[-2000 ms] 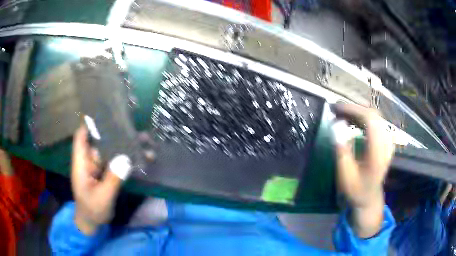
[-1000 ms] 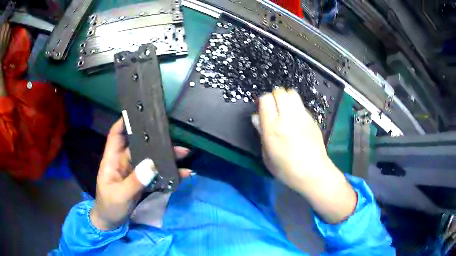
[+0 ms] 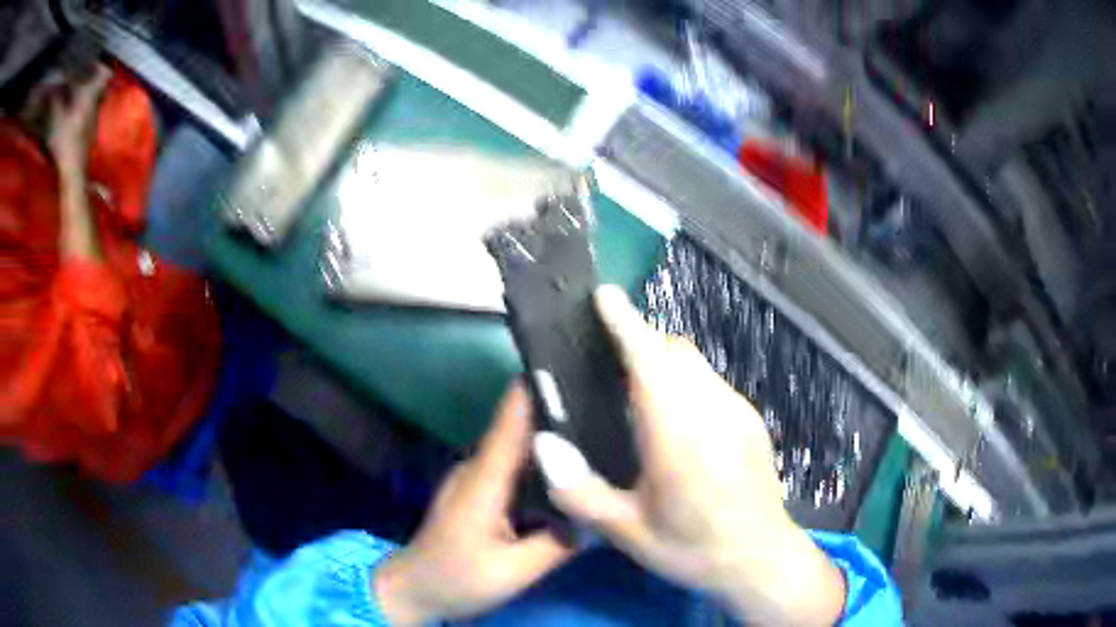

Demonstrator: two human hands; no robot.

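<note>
A dark grey metal plate (image 3: 565, 349) is held up in front of me, its fitted end pointing away over the bench. My left hand (image 3: 477, 521) grips it at the lower left edge. My right hand (image 3: 710, 478) is at the plate's right side, fingers along its edge, with a white-covered thumb or fingertip over its face. Whether a small ring part is between the right fingers cannot be told; the view is blurred. The parts tray's pile of small black and silver rings (image 3: 759, 343) lies behind and right of my right hand, which hides part of it.
Stacked bright silver plates (image 3: 422, 227) lie on the green bench (image 3: 404, 367), with a single bar (image 3: 306, 147) further left. A rail (image 3: 783, 257) runs behind, with a red box (image 3: 783, 184) beyond. A person in orange-red (image 3: 104, 331) is at far left.
My right hand has left the tray and come to the plate. The plate and left hand appear further right in view. The view has swung left and is blurred.
</note>
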